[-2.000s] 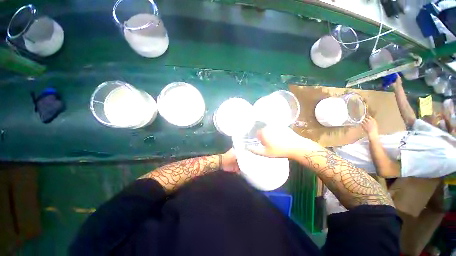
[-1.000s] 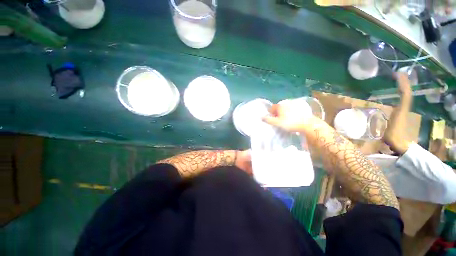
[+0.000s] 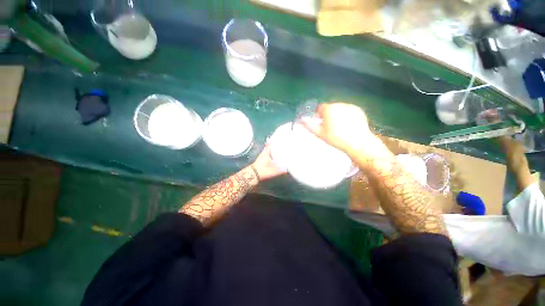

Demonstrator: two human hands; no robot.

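Observation:
A clear-walled vessel with a bright white body (image 3: 314, 158) is held between my hands over the near bench edge, tilted, its clear end towards the far side. My right hand (image 3: 343, 128) grips it at the upper clear end. My left hand (image 3: 270, 164) is against its left side; its fingers are partly hidden by the vessel. Glare hides the vessel's details. To its left on the bench stand a round white vessel (image 3: 228, 132) and another with a clear rim (image 3: 173, 124).
A dark cloth with a blue patch (image 3: 92, 107) lies at the bench's left. More vessels stand on the far belt (image 3: 246, 63). Cardboard (image 3: 370, 194) lies right, bearing a vessel (image 3: 437, 173) and a blue item (image 3: 471, 203). Another person's arm (image 3: 520, 161) is at the right.
My hands have raised the vessel from the near edge towards the bench and tilted it. The view has shifted. The other person's arm has moved further right.

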